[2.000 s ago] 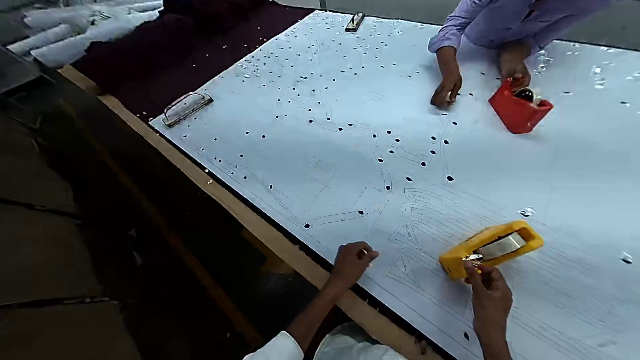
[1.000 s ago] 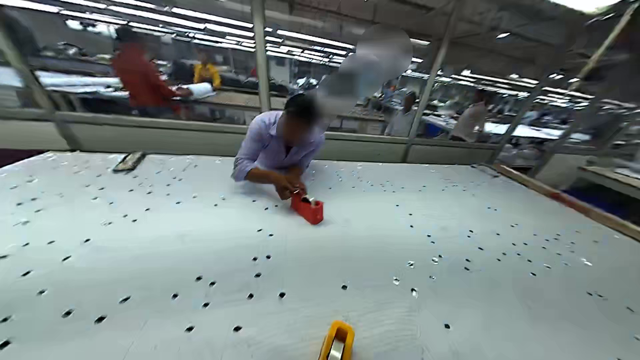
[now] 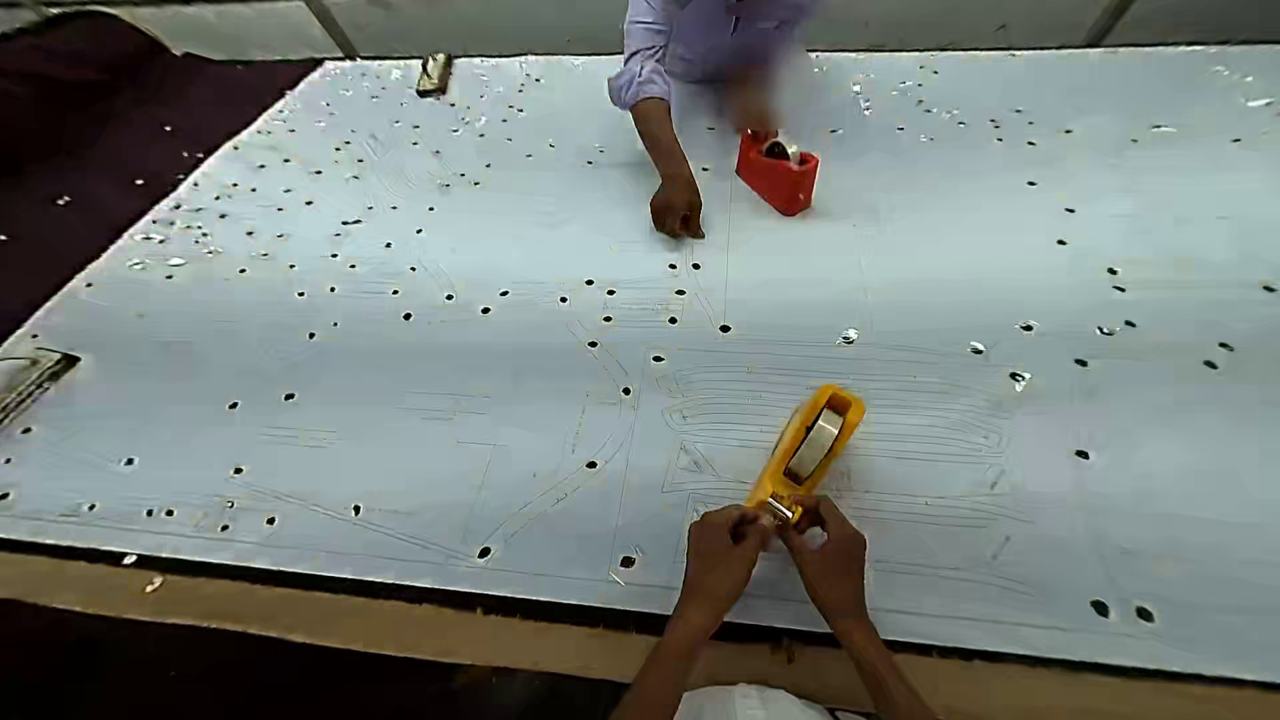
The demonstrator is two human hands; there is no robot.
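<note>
A yellow tape dispenser (image 3: 808, 445) with a roll of clear tape lies on the large white marker paper (image 3: 520, 380), which bears drawn pattern lines and many small dark holes. My left hand (image 3: 722, 560) is at the dispenser's near end, its thumb and fingertips pinched together. Beside it, my right hand (image 3: 828, 555) touches the same end with thumb and finger close together. Whether a strip of tape is between the fingertips is too small to tell.
Across the table a co-worker's hand (image 3: 677, 207) rests on the paper; the other, blurred, is by a red tape dispenser (image 3: 780, 175). Metal clamps (image 3: 434, 75) sit at the far edge and left. Dark maroon fabric (image 3: 90, 130) lies at the left.
The view swung up and came back down. My hands, apart two seconds ago, are now together at the yellow dispenser, which has turned. The co-worker's hands have parted since one second ago.
</note>
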